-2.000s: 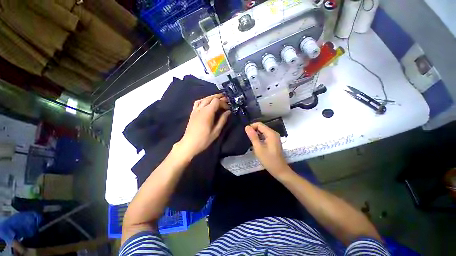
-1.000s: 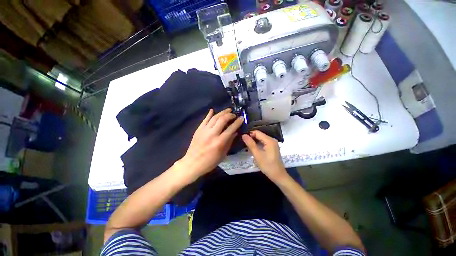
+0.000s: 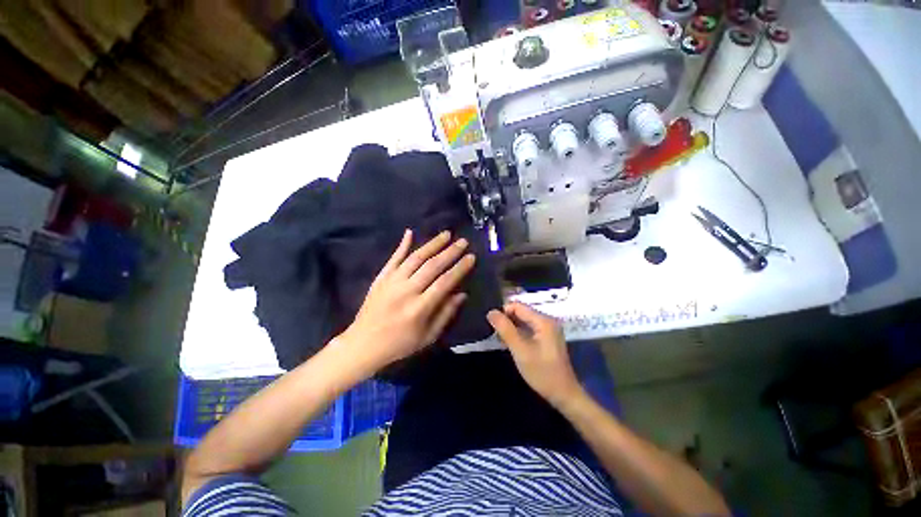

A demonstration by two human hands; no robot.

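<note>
The black garment body [image 3: 333, 222] lies bunched on the white table left of the needle area. The overlock machine [image 3: 576, 81] stands behind it, and the garment's right edge is at its presser foot and needle area [image 3: 487, 197]. My left hand [image 3: 412, 300] lies flat on the fabric with fingers spread, in front and to the left of the needle. My right hand [image 3: 532, 343] pinches the fabric's right edge near the table's front edge. A dark opening shows in the machine's base to the right of the fabric.
Thread snips [image 3: 729, 238] and a red-yellow object [image 3: 664, 149] lie right of the machine. Thread cones [image 3: 725, 66] stand behind it. A clear guard [image 3: 432, 40] is at its upper left. A blue crate [image 3: 263, 409] sits below the table's front edge [image 3: 606, 328].
Both hands have moved towards the table's front edge, away from the needle. The fabric has shifted and bunched more at the left, and the machine's base opening is more exposed.
</note>
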